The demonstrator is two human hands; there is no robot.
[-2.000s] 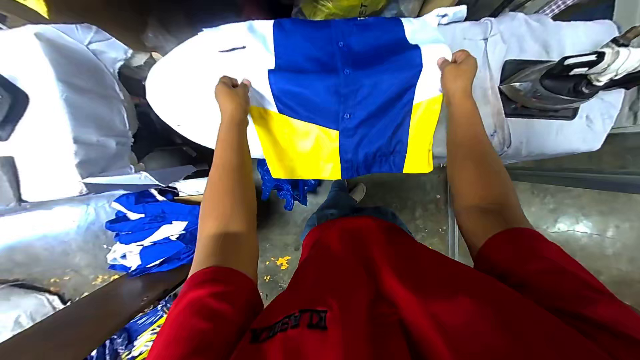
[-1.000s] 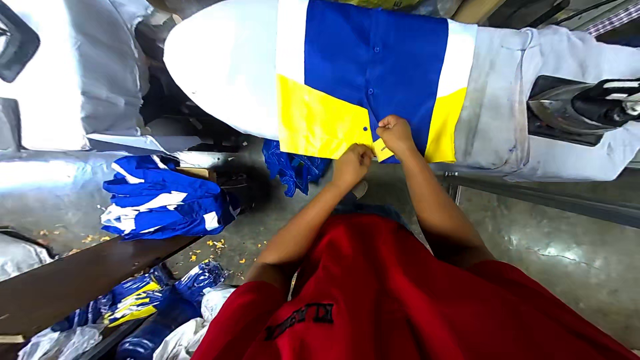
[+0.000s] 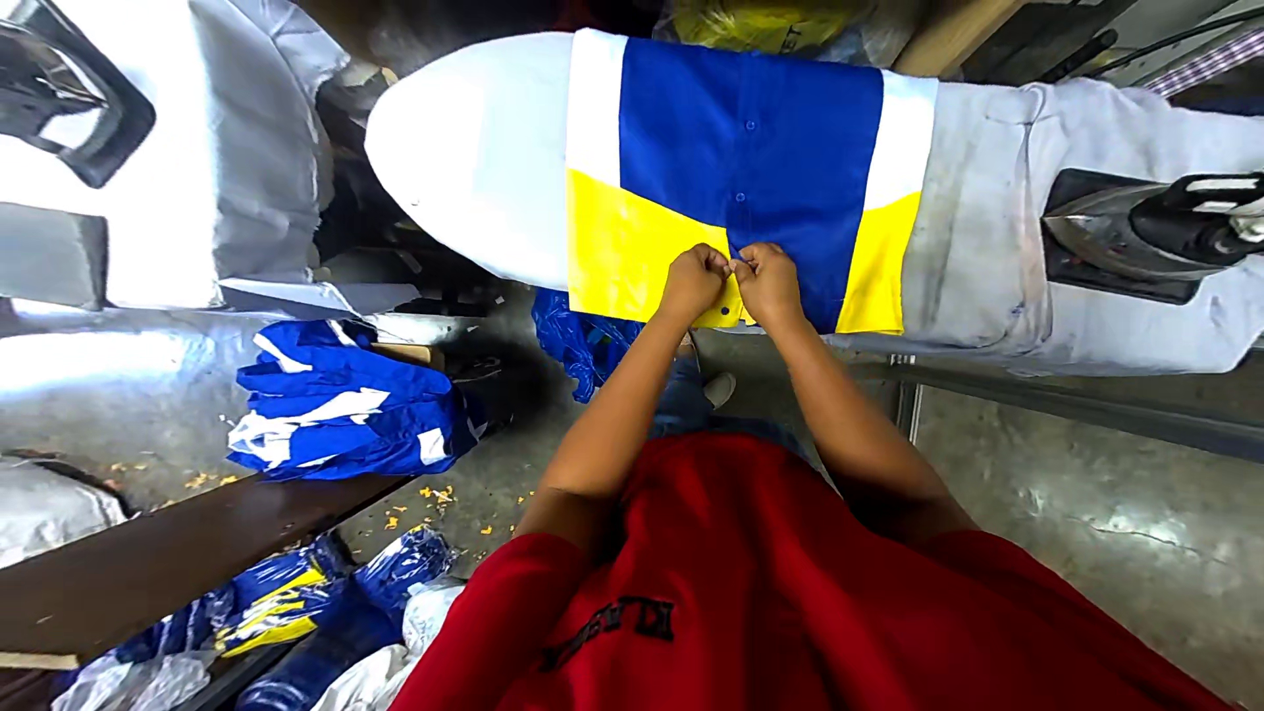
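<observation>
A blue, white and yellow buttoned garment (image 3: 671,128) lies flat across a padded ironing board (image 3: 474,138). Both hands meet at its front placket, close to the lower edge, fingertips pinching the fabric edges. My left hand (image 3: 697,275) is on the yellow panel side, and my right hand (image 3: 766,280) is on the blue side, the two almost touching. Buttons run up the placket above them; a dark one shows on the yellow part just below. The fingertips partly hide what they pinch.
On the board's right part an iron (image 3: 1145,227) rests on a dark pad. Another iron (image 3: 69,99) stands on a covered surface at far left. Blue-and-white garments (image 3: 355,405) are heaped beside a brown bench (image 3: 197,533), with plastic-wrapped bundles (image 3: 286,592) below it.
Two seconds ago my hands held the garment out by its two sides; now it lies on the board with both hands together at the placket. Since one second ago they have moved slightly up the placket.
</observation>
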